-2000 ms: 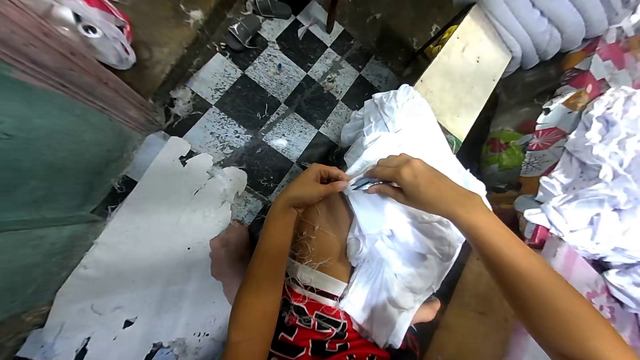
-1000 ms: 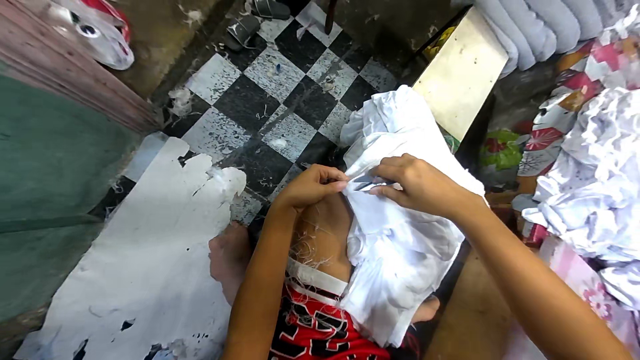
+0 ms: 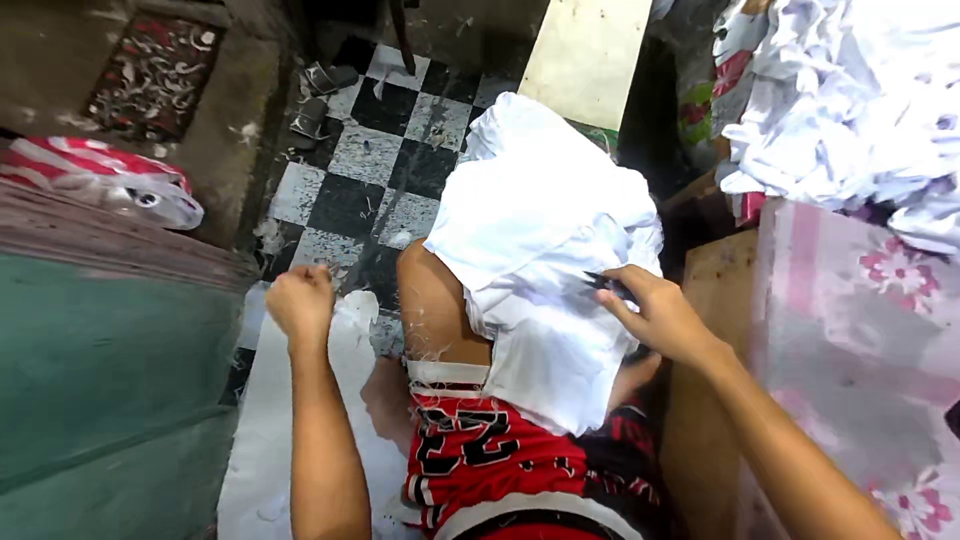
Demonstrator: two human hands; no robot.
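White cloth (image 3: 525, 217) lies bunched over my lap and thigh. My right hand (image 3: 652, 307) rests above it, holding a small dark cutting tool (image 3: 611, 286), apparently thread snips, with the pointed tip toward the left. My left hand (image 3: 302, 296) is off the cloth, over the white sheet and the checkered floor, its fingers curled together; whether a bit of thread is between them cannot be seen. Loose thread ends cling to my bare thigh (image 3: 435, 315) and the hem of my red shorts (image 3: 465, 450).
A heap of white cloth (image 3: 832, 112) lies at the upper right, beyond a pink flowered cover (image 3: 847, 300). A pale board (image 3: 585, 60) stands ahead. At left are a green panel (image 3: 112, 375) and a red-striped plastic bag (image 3: 112, 180). A torn white sheet (image 3: 262, 457) covers floor tiles.
My left hand has left the cloth and moved out to the left. My right hand, still with the dark tool, has come away from the cloth edge where both hands met. The view has shifted.
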